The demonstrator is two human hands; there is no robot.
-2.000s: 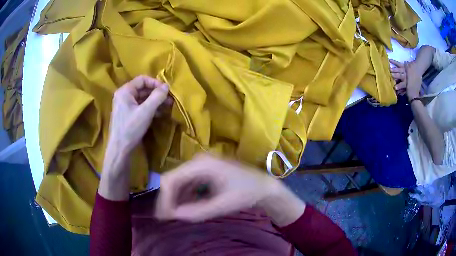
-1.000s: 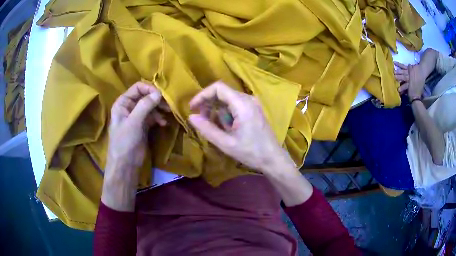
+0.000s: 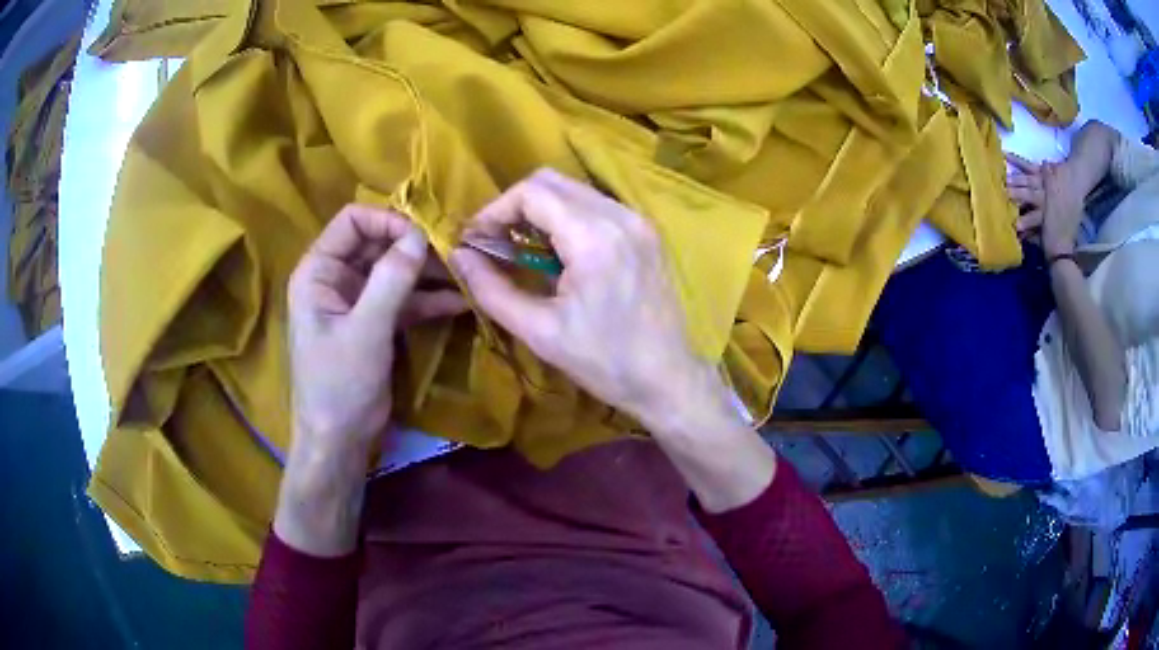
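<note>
A mustard-yellow garment (image 3: pixel 508 114) lies heaped over the table in front of me. My left hand (image 3: pixel 350 318) pinches a seam (image 3: pixel 417 165) of the cloth between thumb and fingertips. My right hand (image 3: pixel 591 292) holds small thread snips (image 3: pixel 515 254). Their silver blades and green handle show between thumb and fingers, and the rest is hidden in the palm. The blades point left at the seam, just right of my left fingertips. I cannot tell whether the blades touch the cloth or a thread.
The white tabletop (image 3: pixel 112 140) shows at the left edge. A bin with yellow cloth (image 3: pixel 38 203) stands at the far left. White loops (image 3: pixel 773 259) hang from the cloth. A seated person (image 3: pixel 1080 292) is at the right, hands near the table's edge, above a wooden stool (image 3: pixel 877 427).
My right hand has come up and left from near my lap to the pinched seam, and the snips now show. My left hand keeps its pinch.
</note>
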